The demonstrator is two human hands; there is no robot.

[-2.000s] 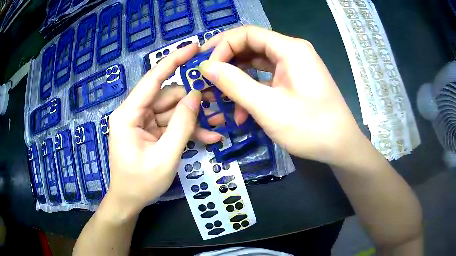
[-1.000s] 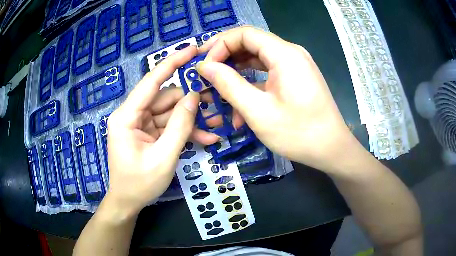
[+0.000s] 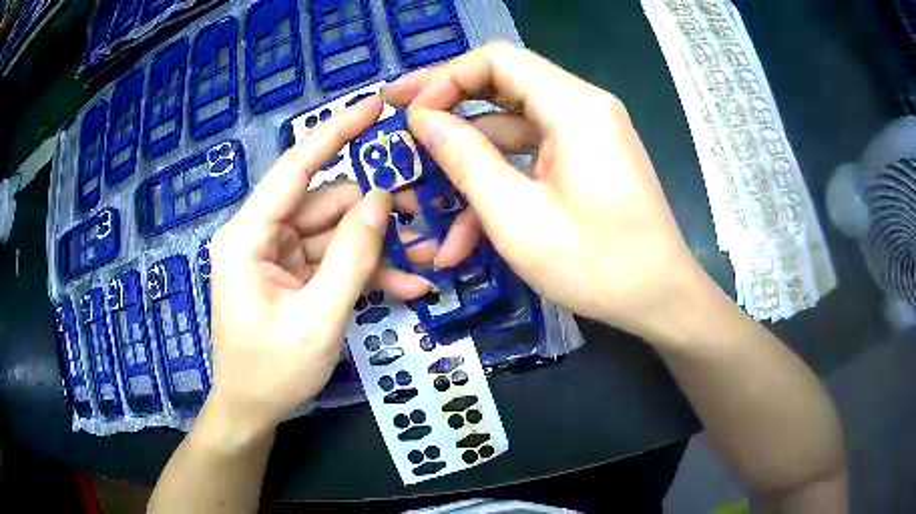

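A blue phone case (image 3: 442, 216) is held up between my hands, tilted, its camera corner at the upper left. A pale-gold camera ring sticker (image 3: 390, 161) lies around the round holes of that corner. My left hand (image 3: 301, 261) holds the case's left side, with the thumb just below the camera corner. My right hand (image 3: 573, 191) holds the right side, with the thumb tip beside the corner's upper right. A white sticker sheet (image 3: 427, 407) with dark cutouts in two columns hangs below the case. My fingers hide part of the case.
Rows of blue cases (image 3: 213, 75) lie on clear plastic packing (image 3: 263, 151) at the left and behind. A stack of pale sticker sheets (image 3: 748, 151) lies at the right on the dark green bench (image 3: 603, 402). A white fan (image 3: 894, 211) stands at the right edge.
My right thumb has moved off the camera corner to its right edge, so more of the ring shows. Both hands and the case have shifted slightly left.
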